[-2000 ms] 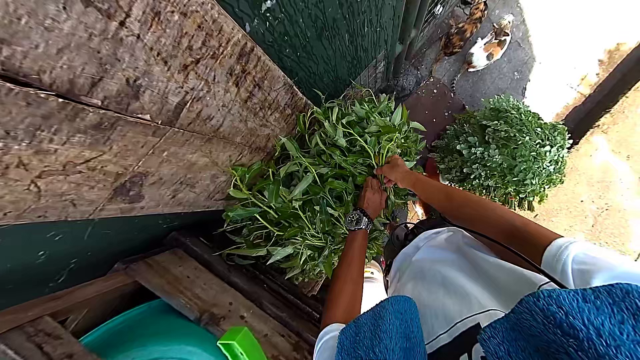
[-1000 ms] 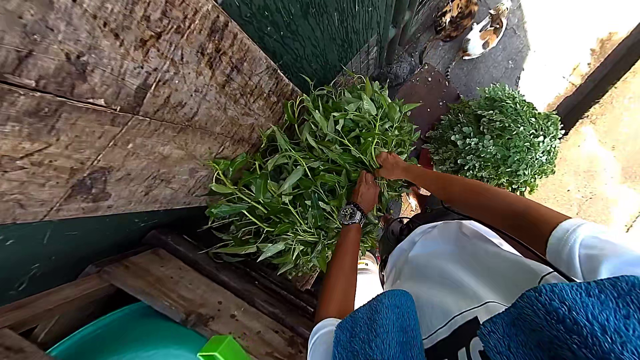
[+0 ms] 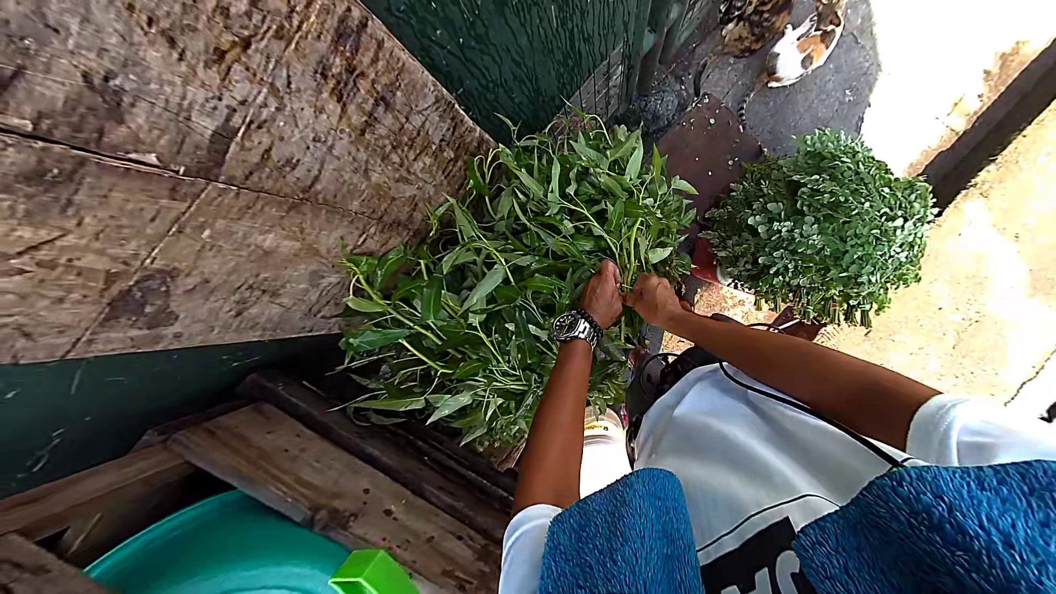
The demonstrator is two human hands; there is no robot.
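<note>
A large heap of leafy green stems (image 3: pixel 495 280) fills the middle of the head view. At its near right edge my left hand (image 3: pixel 603 294), with a metal wristwatch (image 3: pixel 577 327) and a dark bracelet at the wrist, has its fingers closed around some of the stems. Just right of it, almost touching, my right hand (image 3: pixel 654 299) pinches stems between thumb and fingers. Leaves and my own fingers hide part of both grips. Another pile of smaller-leaved greens, tied in bunches (image 3: pixel 833 223), stands to the right of the heap.
Worn wooden boards (image 3: pixel 190 173) rise at the left. Below them are wooden planks (image 3: pixel 346 495), a teal plastic basin (image 3: pixel 223 549) and a bright green plastic object (image 3: pixel 373 572). A white-and-orange cat (image 3: pixel 804 51) and a darker cat (image 3: pixel 755 25) lie at the top. A blue towel (image 3: pixel 623 532) hangs over my front.
My two hands have come closer together at the heap's edge; a second ago the right one was a little higher and farther from the left.
</note>
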